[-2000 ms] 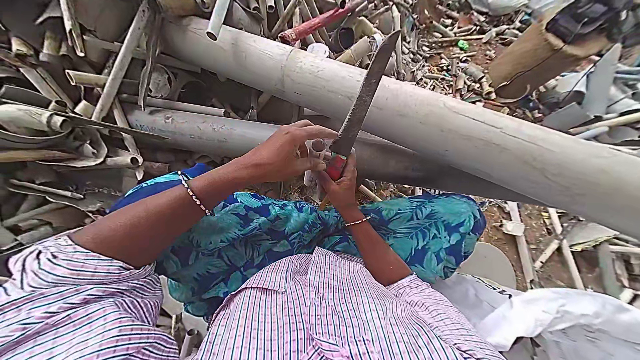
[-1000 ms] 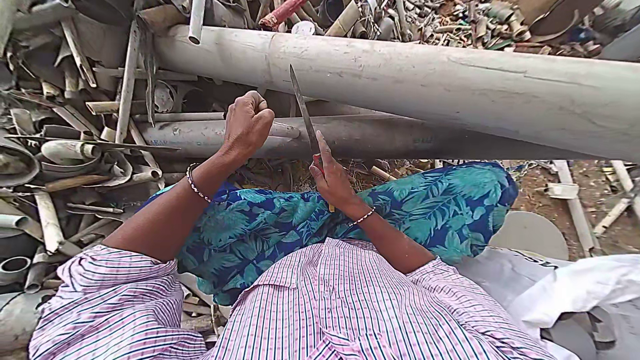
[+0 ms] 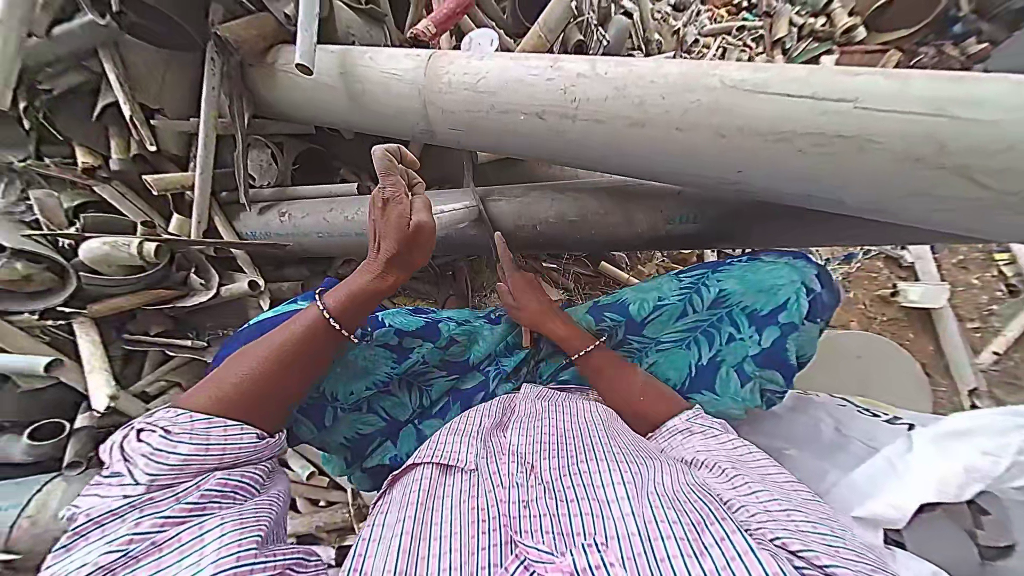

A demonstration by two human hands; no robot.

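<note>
My right hand (image 3: 524,292) grips a long dark metal blade (image 3: 480,204) by its handle, whose end shows below the fist, with one finger stretched along it. The blade points away from me, over a grey plastic pipe (image 3: 592,214). Left of the blade my left hand (image 3: 398,210) is raised over the same pipe, its fingers curled; whether they hold anything small, I cannot tell. Beyond both hands lies a large pale plastic pipe (image 3: 608,108), slanting across the grey one.
Broken pipe pieces (image 3: 120,256) are heaped on the left, with more scrap (image 3: 768,32) beyond the large pipe. A grey disc (image 3: 868,372) and a white sack (image 3: 952,456) lie to the right. Patterned blue cloth (image 3: 680,320) covers my lap.
Two seconds ago my hands were together at a small pipe-like piece, the blade raised beside it. They have since come apart, and the blade has lowered. The view has shifted.
</note>
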